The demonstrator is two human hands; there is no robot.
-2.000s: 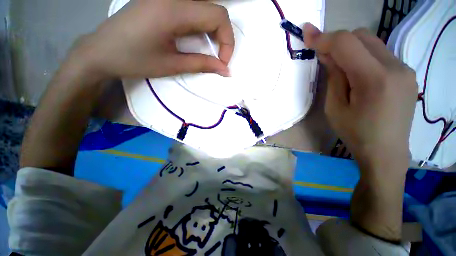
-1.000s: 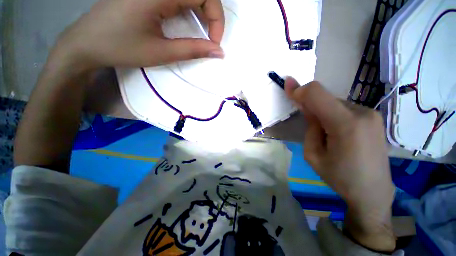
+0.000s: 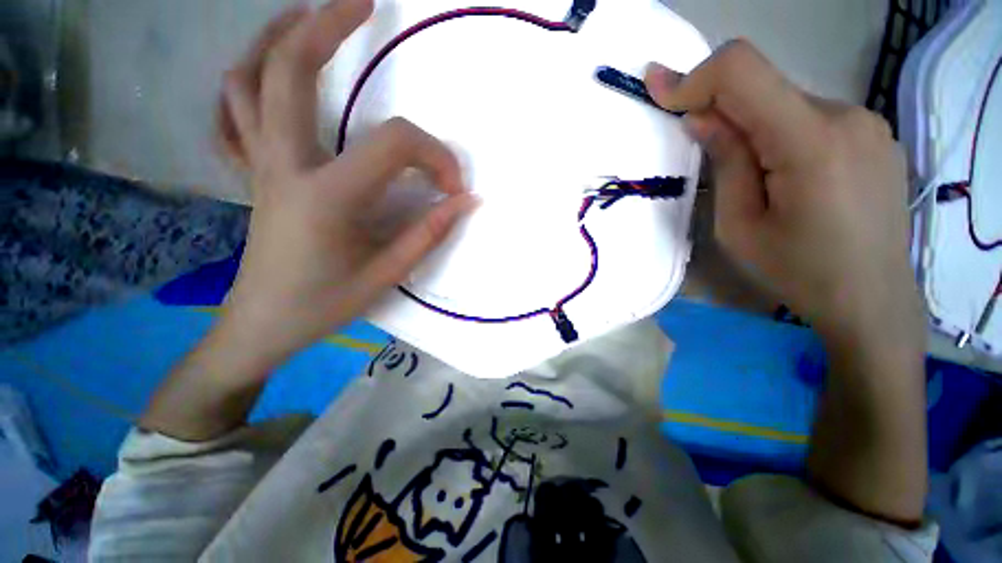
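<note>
The white housing (image 3: 516, 110) lies in front of me, its middle washed out by glare. A red-and-black lead (image 3: 489, 319) curves around it. A black connector (image 3: 564, 326) sits near its lower edge and a dark wire joint (image 3: 648, 187) at its right edge. My right hand (image 3: 786, 165) pinches a slim black pen-like tool (image 3: 628, 83) over the right side. My left hand (image 3: 341, 198) is over the left side, thumb and forefinger tips together, other fingers spread. Glare hides whether a thin white lead is between the tips.
Another wired white housing (image 3: 945, 236) lies at the right, beside a black mesh strip (image 3: 901, 50). The blue floor with a yellow line (image 3: 725, 423) shows below the bench edge. A printed light apron or shirt (image 3: 440, 473) covers my front.
The housing has turned clockwise, carrying its wire joint to the right edge. My left hand has moved down and spread its outer fingers. My right hand has moved up and right with the tool.
</note>
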